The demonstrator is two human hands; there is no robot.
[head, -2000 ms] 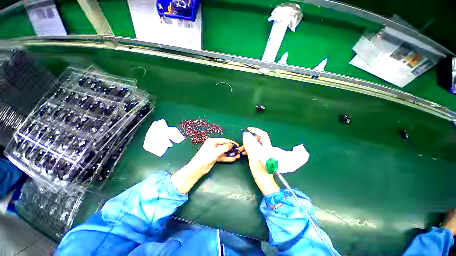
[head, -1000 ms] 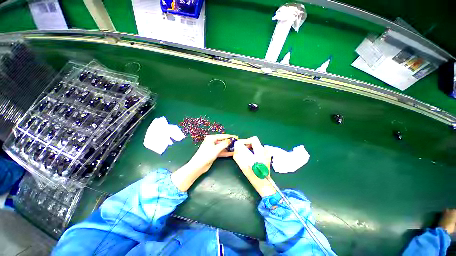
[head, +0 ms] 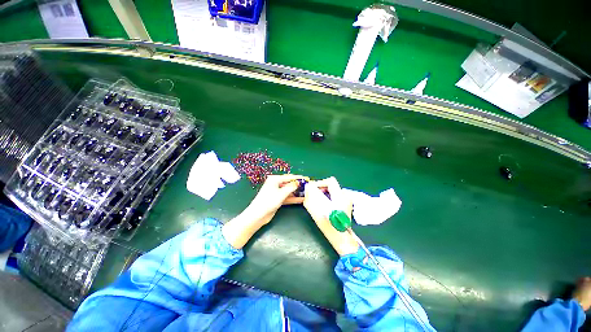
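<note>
My left hand (head: 267, 198) holds a small black unit (head: 300, 189) in its fingertips, just below the pile of tiny red-brown components (head: 260, 166). My right hand (head: 326, 207) meets it at the unit and is closed around the dispensing syringe, whose barrel is mostly hidden by the fingers. The green syringe adapter (head: 339, 220) shows behind the right hand. A pale air hose (head: 390, 281) runs from it over the right forearm. The syringe tip is too small to make out.
Stacked clear blister trays (head: 97, 159) with black units stand at left. White wipes lie left of the pile (head: 208, 175) and beside my right hand (head: 376, 206). Black units (head: 424, 152) lie spaced along the far belt. Another person's hand (head: 582, 293) shows at the right edge.
My right hand has turned and closed in against the unit since two seconds ago. The spaced units on the far belt have moved left. The left hand has barely moved.
</note>
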